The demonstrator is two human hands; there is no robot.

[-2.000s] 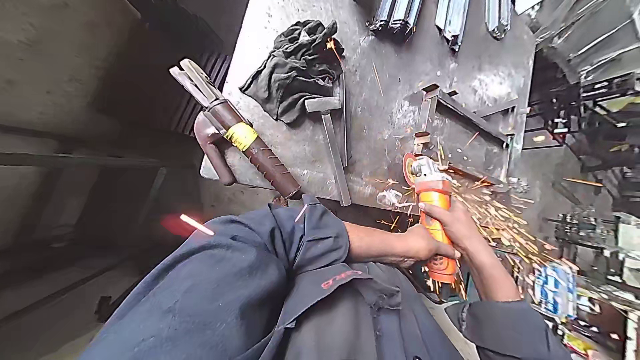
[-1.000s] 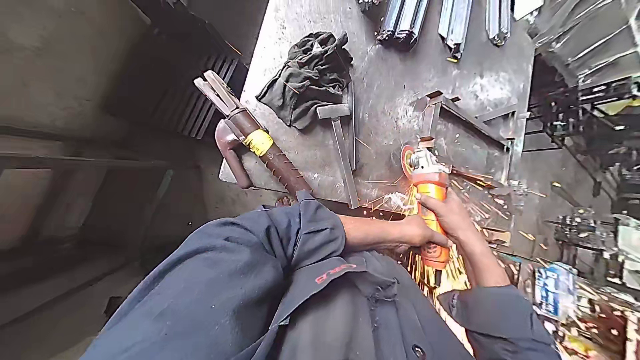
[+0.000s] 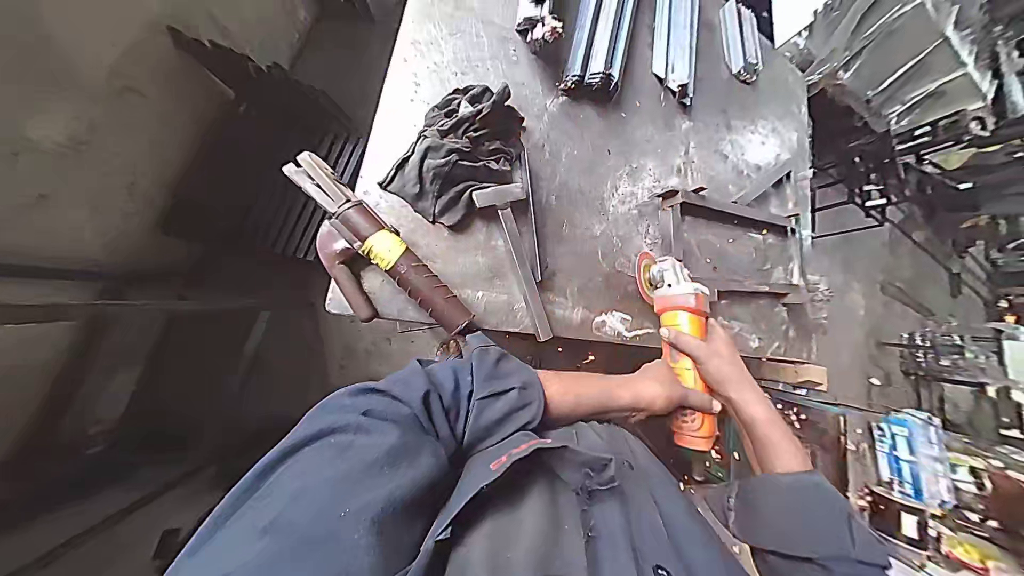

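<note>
An orange angle grinder [image 3: 686, 352] is held in both hands over the near edge of the steel table, its thin disc [image 3: 645, 276] at the upper left of the tool. My left hand [image 3: 668, 390] grips the rear part of its body. Ahead of it, my right hand [image 3: 710, 352] wraps the middle, thumb across the top. Beyond the disc lies a frame of steel angle bars [image 3: 732, 210]. It cannot be told whether the disc touches metal. A T-shaped metal piece [image 3: 524, 268] lies left of the grinder, beside a crumpled dark cloth [image 3: 460, 152].
A brown tube with yellow tape [image 3: 424, 280] and a curved side piece [image 3: 344, 276] slants over the left corner of the steel table [image 3: 592, 184]. Bundles of metal bars [image 3: 598, 44] lie at the far side. A blue-and-white container [image 3: 912, 456] and metal scrap are at right.
The dense spray of sparks near the grinder has dropped to a few small glowing specks. Both hands have kept hold of the grinder throughout.
</note>
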